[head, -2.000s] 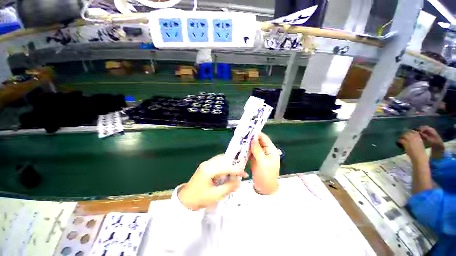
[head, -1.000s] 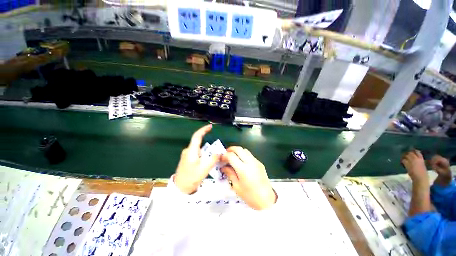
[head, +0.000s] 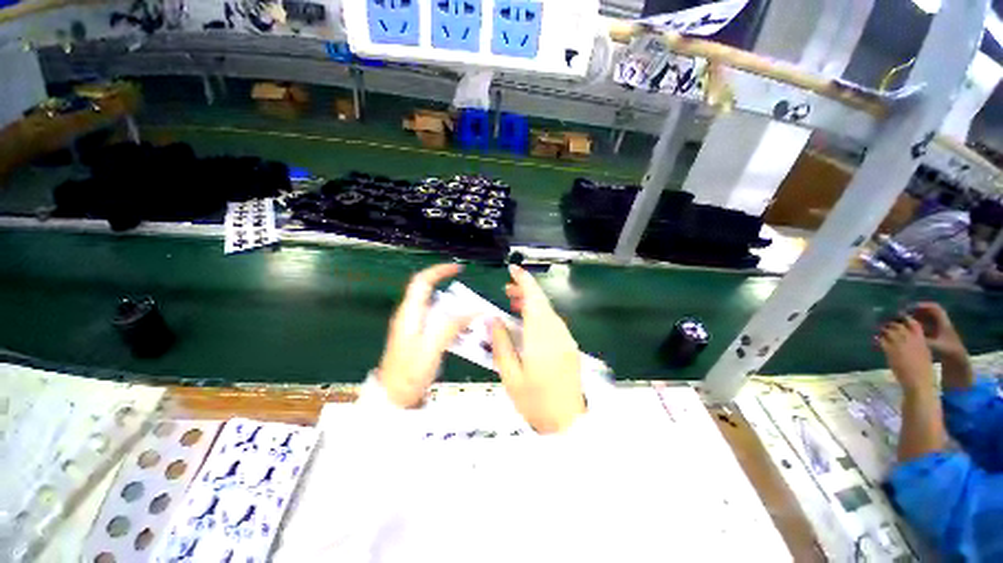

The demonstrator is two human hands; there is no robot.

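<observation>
A white label sheet (head: 475, 339) with a few dark marks is held between my two hands above the bench's back edge. It slants down to the right, passing behind my right hand. My left hand (head: 416, 343) holds its left end, with the index finger raised. My right hand (head: 539, 357) is at its middle, thumb against the sheet and index finger raised. Parts of the sheet are hidden by the fingers and it is somewhat blurred.
Black housings stand on the green belt (head: 440, 302) at left (head: 143, 327) and right (head: 686, 342). A holed sheet (head: 149, 495) and a dark-marked sheet (head: 237, 484) lie at bench left. A slanted metal upright (head: 814, 236) and a neighbour's hands (head: 918, 335) are at right.
The sheet, upright two seconds ago, now slants down to the right, and more of it shows than one second ago. Both housings appear further right in the view.
</observation>
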